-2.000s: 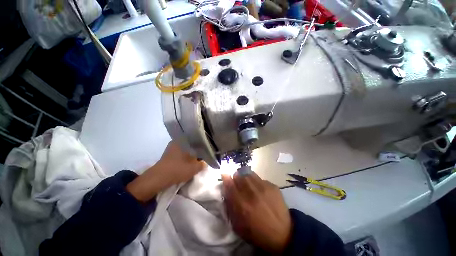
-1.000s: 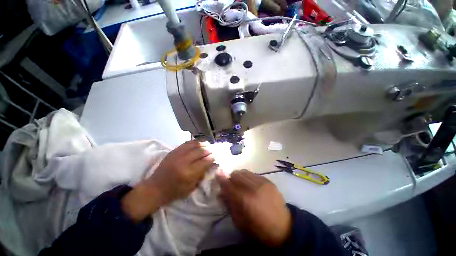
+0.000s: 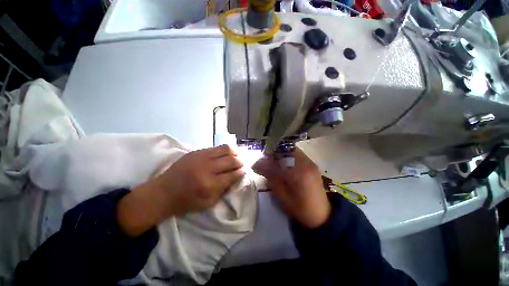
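Note:
The light garment [image 3: 217, 229] is bunched at the left and hangs over the table's front edge. My left hand [image 3: 198, 179] pinches its edge just left of the needle area. My right hand [image 3: 296, 181] is at the presser foot [image 3: 286, 148], fingers bent close to the lit cloth; glare and blur hide whether it grips the cloth or a label. The sewing machine head [image 3: 335, 72] stands above both hands. The yellow thread snips [image 3: 349, 192] lie on the bed beside my right wrist, which partly covers them.
The yellow ring [image 3: 248, 38] hangs around the post at the machine head. A small white piece [image 3: 412, 170] lies on the bed at the right. The thread tension dial [image 3: 331, 115] sticks out from the head. A white tray [image 3: 150, 17] is behind the table.
The view has moved closer to the machine head. My right hand has moved up and right to the presser foot, now covering part of the snips. My left hand stays on the cloth.

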